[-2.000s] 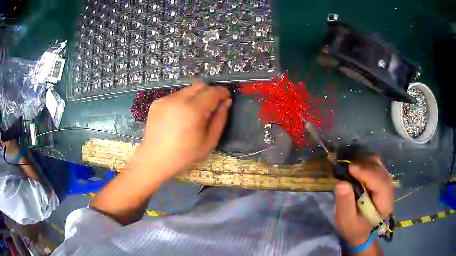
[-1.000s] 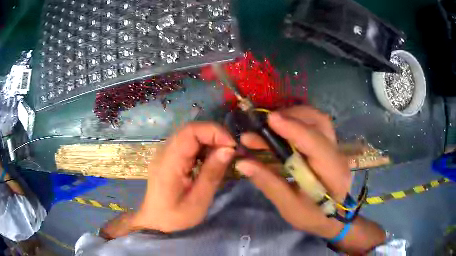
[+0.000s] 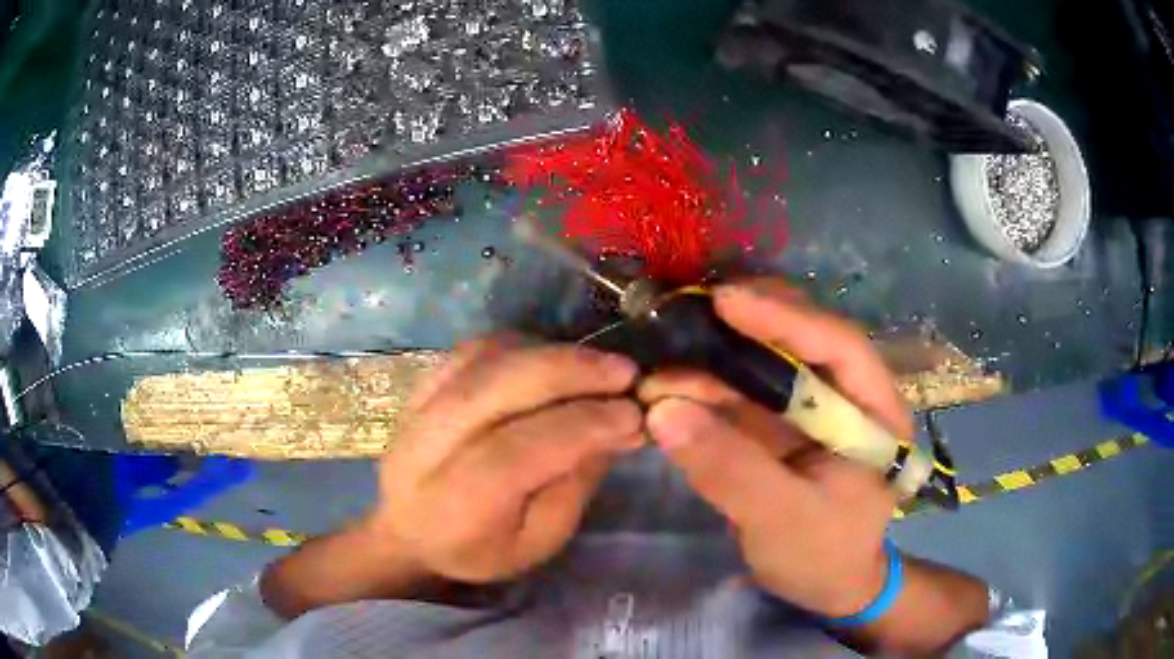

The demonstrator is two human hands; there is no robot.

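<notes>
My right hand (image 3: 798, 451) holds a soldering iron (image 3: 734, 354) with a black and cream handle; its metal tip points up and left over the mat. My left hand (image 3: 509, 451) is closed, its thumb and forefinger pinched against my right fingertips. A thin silvery wire shows just above the left fingertips. Whatever small part is between the fingertips is hidden. The pile of red lead wires (image 3: 644, 193) lies beyond the iron tip, and a pile of dark-red components (image 3: 322, 232) lies to its left.
A blister tray (image 3: 322, 90) with silvery parts fills the upper left. A dark boxy fixture (image 3: 875, 71) stands at the upper right beside a white bowl (image 3: 1079, 193) of metal grains. A tan edge strip (image 3: 258, 409) runs under my hands. Plastic bags (image 3: 39, 309) lie at the far left.
My left hand moved from beside the dark-red pile to meet my right hand in front of me. The iron came left from the red wires. The camera view shifted too.
</notes>
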